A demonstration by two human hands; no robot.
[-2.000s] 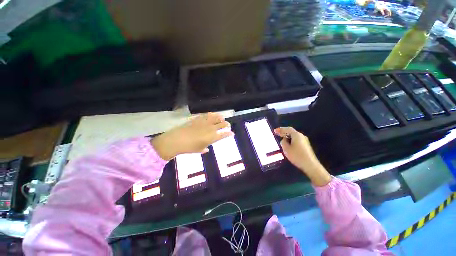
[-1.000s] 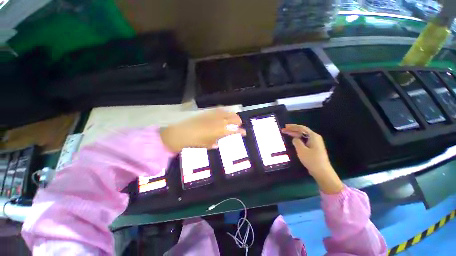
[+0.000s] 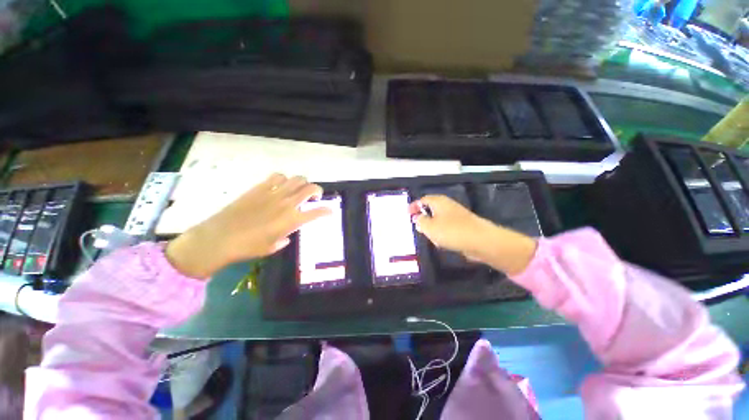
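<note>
A black foam tray [image 3: 328,308] holds a row of phones in upright slots. The two left phones, the far-left one [image 3: 324,246] and its neighbour [image 3: 394,238], show white screens with a red bar. The two right phones [image 3: 513,213] are dark. My left hand [image 3: 250,225] is over the upper part of the far-left phone, fingers apart and empty. My right hand [image 3: 456,230] is at the upper right edge of the second phone, fingertips closed on a small dark item [image 3: 424,211], too small to name surely.
A second tray [image 3: 493,152] stands behind, and a tray stack [image 3: 657,205] at right. Black trays [image 3: 246,107] are at back left. A pale board [image 3: 238,164], a white power strip [image 3: 152,201] and a phone tray [image 3: 41,221] lie left. A white cable [image 3: 448,336] hangs at the front edge.
The view has shifted. Both hands have moved left along the tray, my right hand from beside the far-right phone to the second phone. The two right phones have gone from white to dark.
</note>
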